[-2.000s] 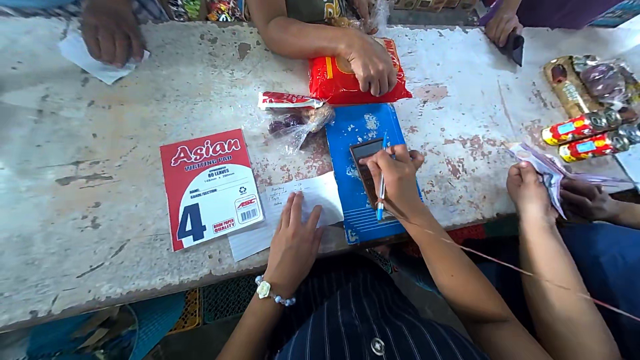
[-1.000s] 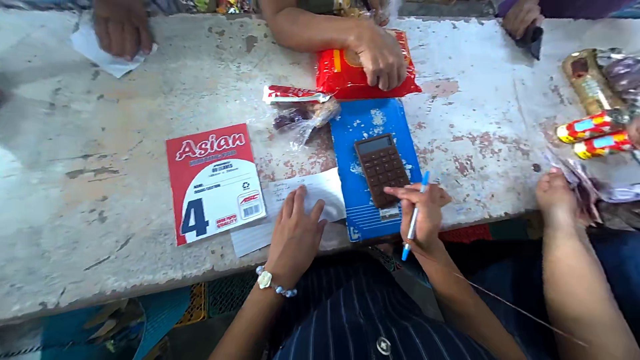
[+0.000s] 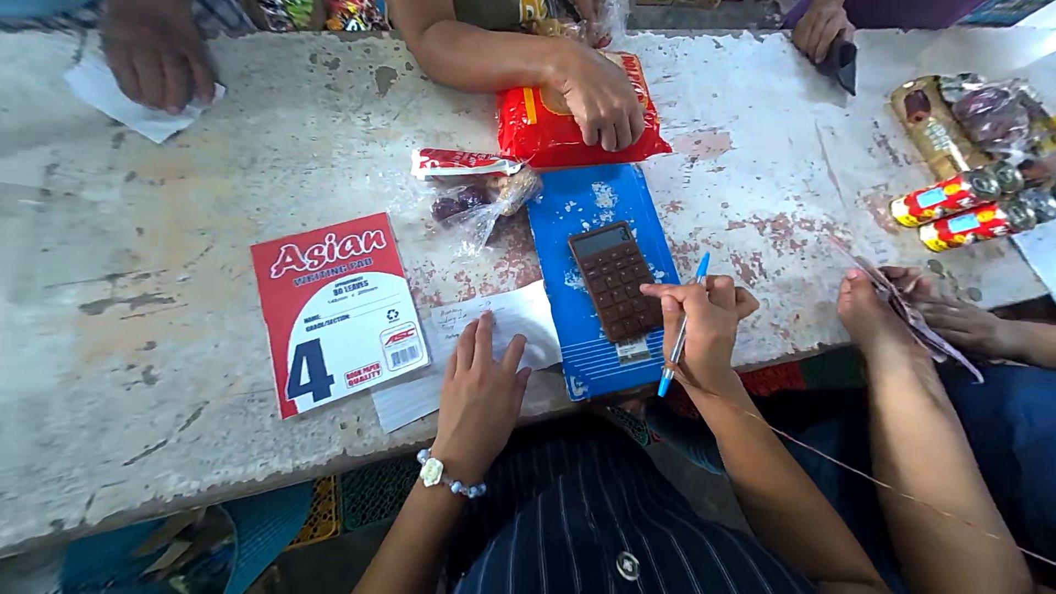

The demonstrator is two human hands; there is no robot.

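My left hand (image 3: 487, 384), with a beaded bracelet at the wrist, lies flat with spread fingers on a handwritten paper sheet (image 3: 528, 326). A blue ballpoint pen (image 3: 680, 342) is gripped in my right hand (image 3: 701, 326), whose index finger reaches to the right edge of a brown calculator (image 3: 617, 285). Under the calculator is a worn blue notebook (image 3: 577, 206). Left of the sheet lies a red and white writing pad (image 3: 330, 305). A plastic bag of onions and garlic (image 3: 487, 198) and a red and white sachet (image 3: 462, 163) sit above the sheet.
Across the worn painted table (image 3: 165, 330), another person's hand presses a red package (image 3: 544, 128). More people's hands hold white paper (image 3: 140, 99), a dark pouch (image 3: 840, 66) and folded banknotes (image 3: 916, 318). Red cans (image 3: 949, 198) and a gold pouch (image 3: 932, 124) stand or lie at right.
Two seconds ago my right hand covered much of the calculator; now it is farther right, leaving the display and most keys uncovered. My left hand stays on the paper.
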